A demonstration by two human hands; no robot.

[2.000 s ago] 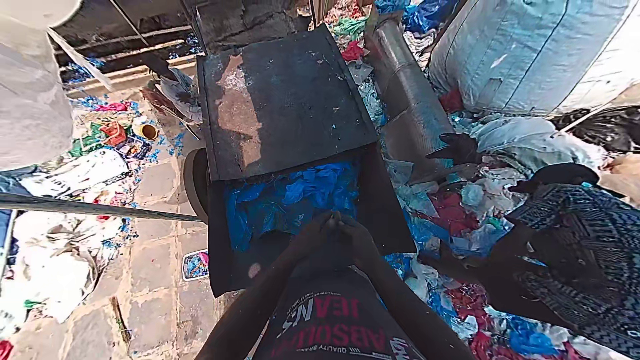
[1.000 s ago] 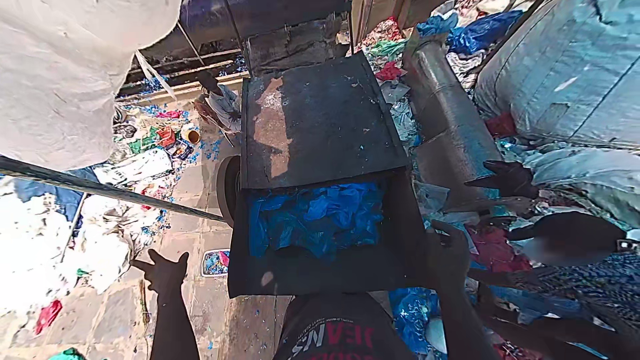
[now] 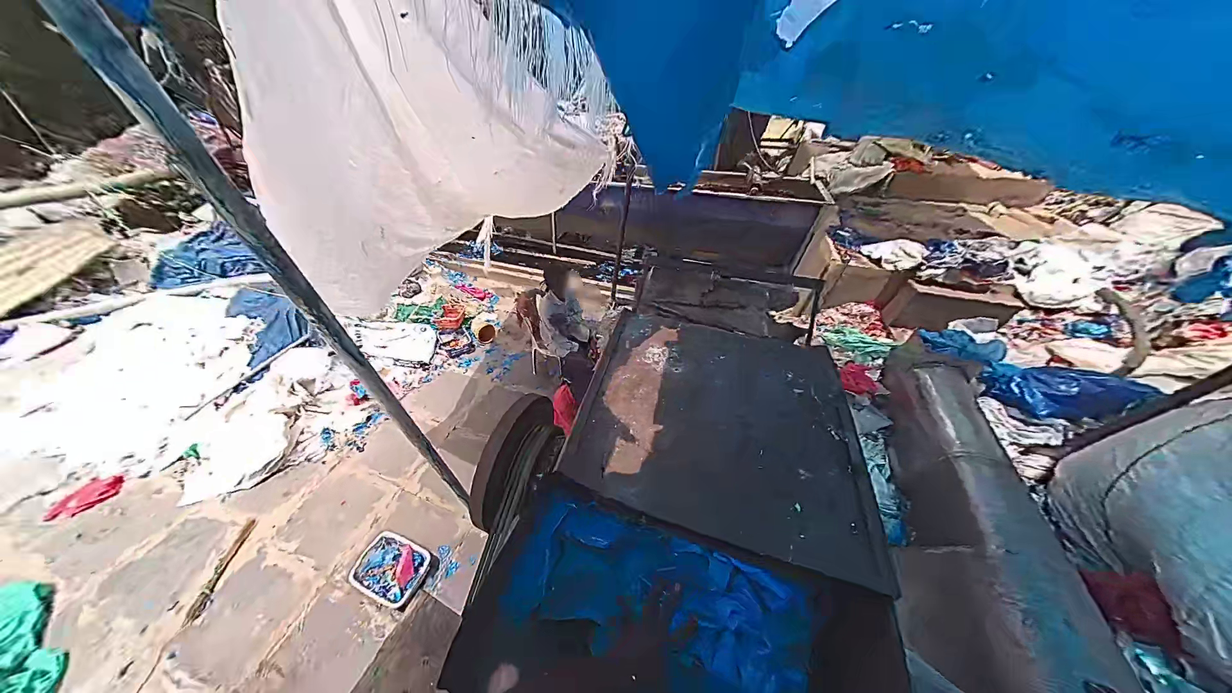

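Neither my left hand nor my right hand can be made out. Blue plastic film pieces (image 3: 741, 616) lie in the open front hopper of a dark metal machine (image 3: 731, 443). A dim brown shape among the film is too unclear to identify. The machine's flat, worn metal cover slopes up behind the opening, with a pale patch on its left part. Beside its left side is a large round pulley wheel with belts (image 3: 515, 462). A small white-rimmed tub (image 3: 392, 570) of blue and pink scraps stands on the paving to the left.
A slanting pole (image 3: 327, 337) crosses the left side. Beyond the machine, a person (image 3: 561, 322) sits on a chair. A grey metal duct (image 3: 972, 481) and a bulging sack (image 3: 1155, 510) flank the right. White and blue sheets hang overhead; plastic waste covers much of the ground.
The view has swung upward and left. My hands, together over the hopper two seconds ago and apart one second ago, are no longer distinguishable. The nearby person on the right has left view.
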